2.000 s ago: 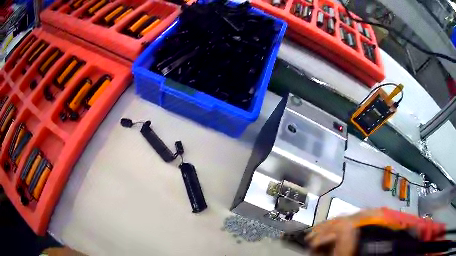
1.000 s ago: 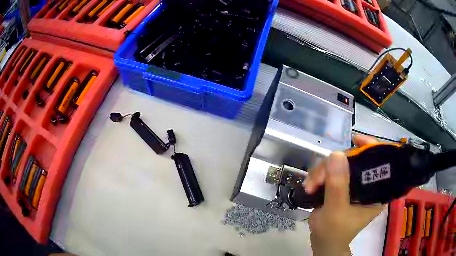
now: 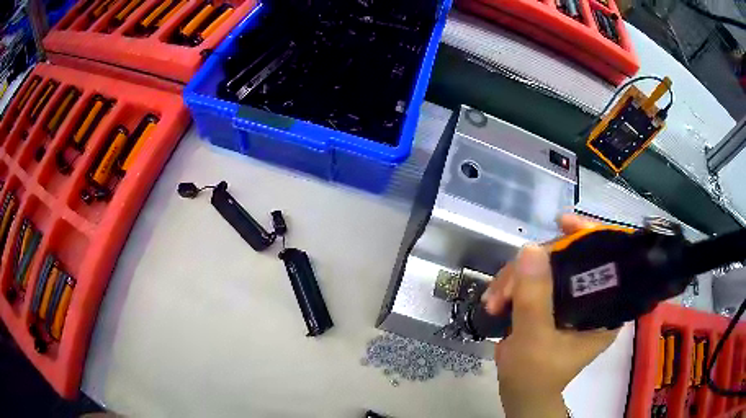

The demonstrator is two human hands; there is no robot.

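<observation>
My right hand (image 3: 532, 326) is closed around a black electric screwdriver (image 3: 613, 282) with an orange band and white label. Its front end is at the pickup mechanism (image 3: 460, 298) of the silver screw feeder (image 3: 507, 188); the tip itself is hidden. Tiny silver screws (image 3: 417, 359) lie heaped before the feeder. Two black plastic housings, one upper (image 3: 239, 216) and one lower (image 3: 306, 292), lie mid-table, each with a small tethered cap. A bit of another black piece (image 3: 375, 414) shows at the bottom edge. My left hand cannot be made out.
A blue bin (image 3: 303, 155) full of black parts stands behind the housings. Red-orange foam trays with orange units stand at the left (image 3: 155, 204), top right (image 3: 564, 49) and lower right (image 3: 642, 359). A yellow-orange framed instrument (image 3: 626, 131) is behind the feeder. A black cord hangs at the right.
The screwdriver and my right hand came from the lower right up to the feeder's pickup, then shifted slightly left. The view has shifted, and the lower-right tray now shows. The two housings stay put.
</observation>
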